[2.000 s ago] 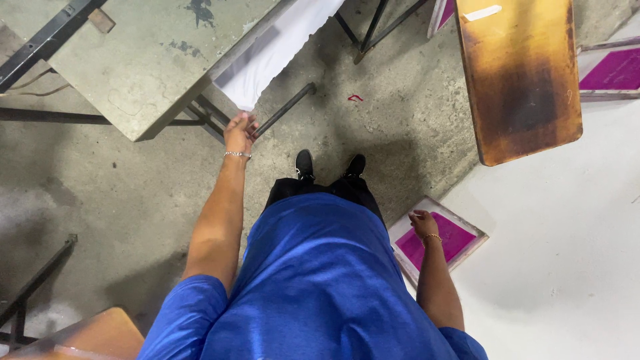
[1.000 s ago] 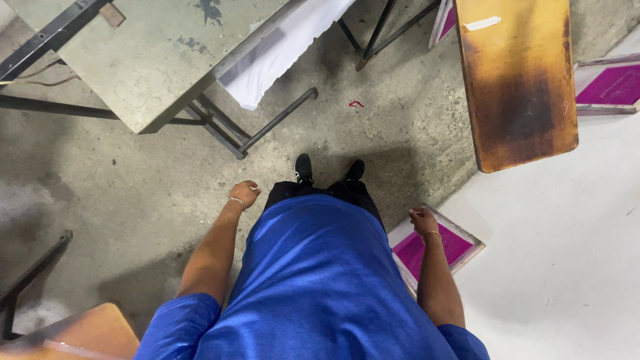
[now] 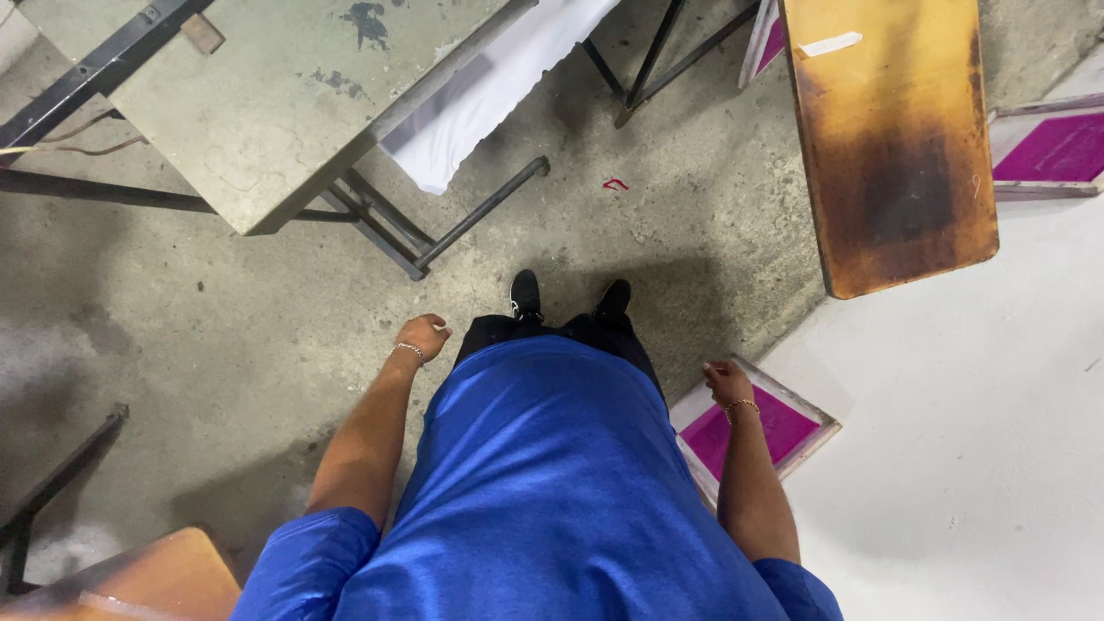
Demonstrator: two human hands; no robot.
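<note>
My left hand (image 3: 423, 335) hangs at my side with loosely bent fingers and nothing in it, a bracelet at its wrist. White cloth (image 3: 483, 103) drapes below the edge of a worn grey tabletop (image 3: 259, 112), ahead of that hand and apart from it. On the other side, my right hand (image 3: 726, 382) hangs with curled fingers, also holding nothing that I can see. Behind it in the view is a framed screen with a magenta panel (image 3: 780, 427), leaning near the white wall; whether the hand touches the frame, I cannot tell.
A scorched wooden board (image 3: 897, 155) juts in at upper right, beside another magenta framed screen (image 3: 1052, 148). Black metal table legs (image 3: 483, 211) stand on the concrete floor ahead. A second brown board (image 3: 164, 578) is at lower left, near a dark metal leg (image 3: 65, 483).
My left hand has let go of the white cloth's corner and dropped back to my side. My right hand stays beside the magenta screen.
</note>
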